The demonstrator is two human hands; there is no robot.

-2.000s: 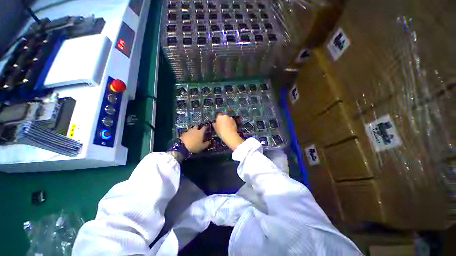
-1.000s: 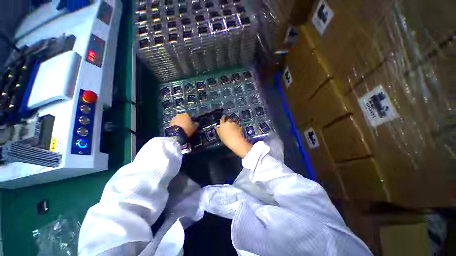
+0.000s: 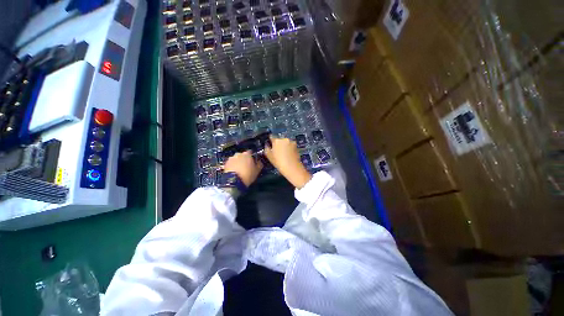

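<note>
A clear blister tray (image 3: 299, 117) with rows of small black square housings (image 3: 316, 134) lies in front of me; some pockets in its middle hold no housing. A dark fixture (image 3: 247, 144) lies slanted over the tray. My left hand (image 3: 243, 166) is at the fixture's near side, fingers bent together. My right hand (image 3: 284, 155) is at its right end, fingertips down at the fixture. The fingers hide what they touch, so I cannot tell whether either hand grips a housing.
Stacked blister trays (image 3: 247, 71) stand behind the tray. The white machine (image 3: 117, 148) with a red emergency stop (image 3: 103, 116) is at left. A loose housing (image 3: 49, 252) and plastic bag (image 3: 69, 289) lie on the green mat. Film-wrapped cartons (image 3: 427, 166) stand at right.
The view has swung, so the machine sits further left. My left hand has moved from the fixture's left end to its near side. My right hand has moved slightly up to its right end.
</note>
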